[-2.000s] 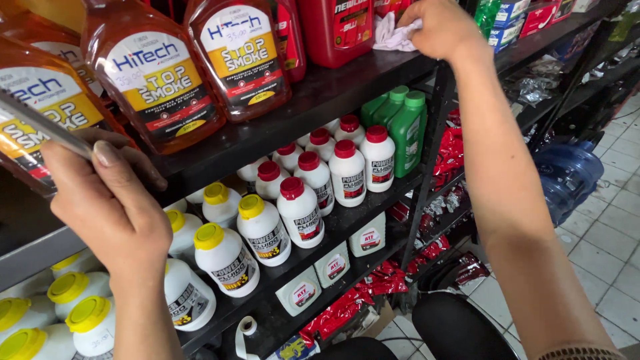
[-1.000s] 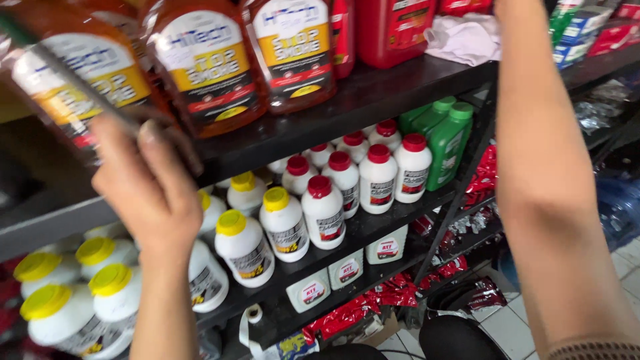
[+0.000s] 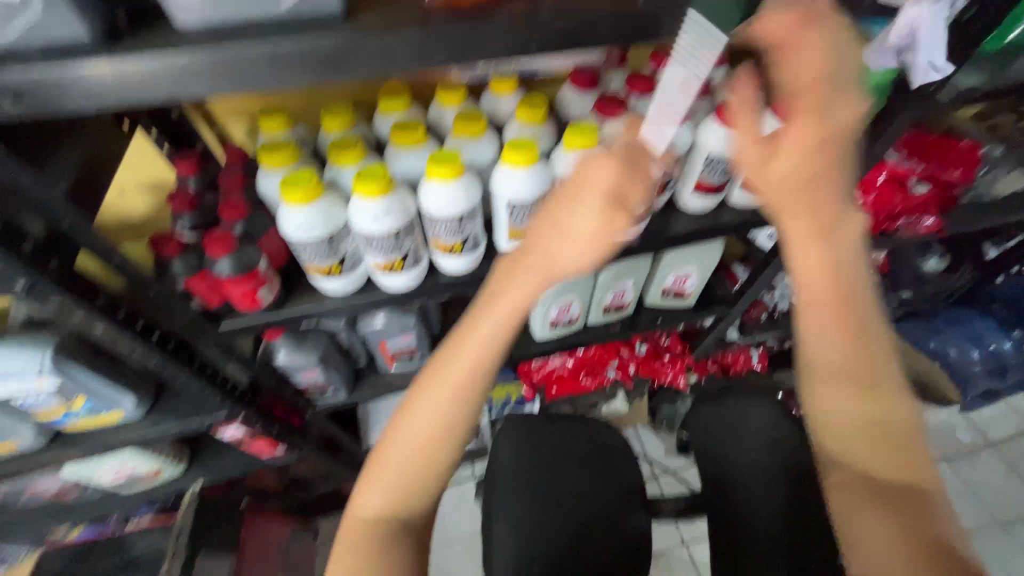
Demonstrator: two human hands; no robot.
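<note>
My left hand point(image 3: 596, 204) is closed around the lower end of a pale, ridged flat strip point(image 3: 684, 80), which points up and to the right. Just right of the strip is my right hand point(image 3: 808, 112), blurred, fingers bent; whether it holds anything cannot be told. A white cloth point(image 3: 916, 40) hangs at the upper right, beside that hand. Behind both hands stand white bottles with red caps point(image 3: 708, 168), partly hidden. Rows of white bottles with yellow caps point(image 3: 452, 212) stand on the same shelf to the left of my left hand.
The black upper shelf edge point(image 3: 344, 60) crosses above the bottles. Dark bottles with red caps point(image 3: 240, 272) stand at left. Below are pale grey jugs point(image 3: 616, 292) and red shiny packets point(image 3: 608, 364). A black padded seat point(image 3: 568, 496) or similar object is low in view.
The view has swung left and down. My left hand has moved from beside the amber bottles to in front of the white bottles, close to my right hand.
</note>
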